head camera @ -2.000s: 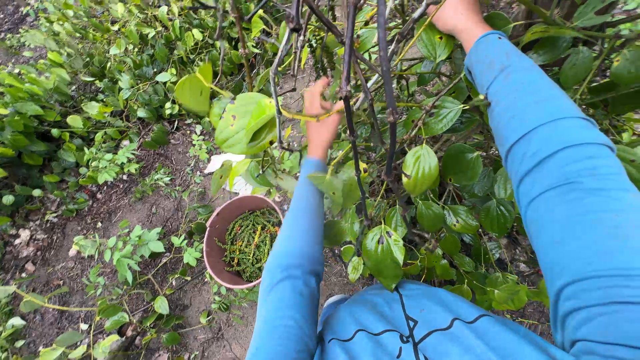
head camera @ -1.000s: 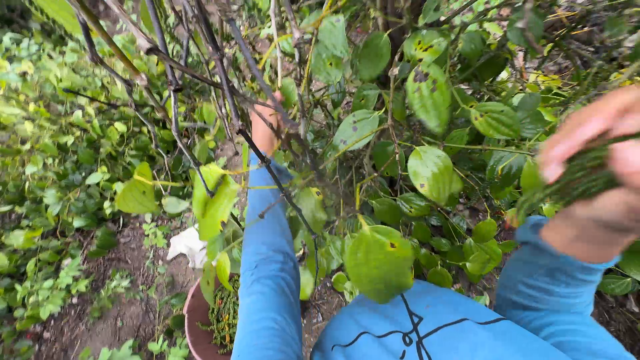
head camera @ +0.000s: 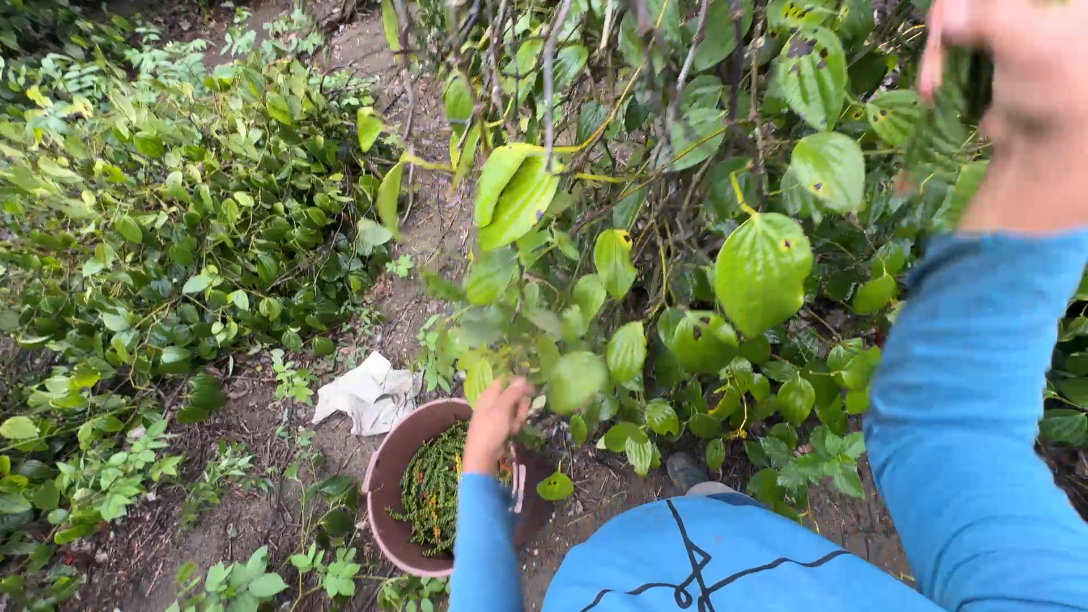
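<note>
My left hand (head camera: 497, 421) is over the right rim of a reddish-brown bucket (head camera: 387, 518), its fingers curled beside blurred leaves; whether it holds anything is unclear. The bucket stands on the soil, partly filled with green berry spikes (head camera: 425, 489), some with orange or red berries. High at the right edge, my right hand (head camera: 1011, 93) is closed around a bunch of green spikes (head camera: 973, 81), blurred and partly hidden by the fingers. A leafy climbing pepper vine (head camera: 763, 272) hangs between my two hands.
Crumpled white cloth or paper (head camera: 370, 395) lies on the soil just left of the bucket. Low leafy plants (head camera: 195, 246) cover the ground at the left. Thin bare stems (head camera: 552, 76) hang at the top. A shoe (head camera: 684, 469) shows below the vine.
My left hand has come down from among the stems to the bucket. My right hand, with green spikes in it since one second ago, is now higher in view. The view has shifted.
</note>
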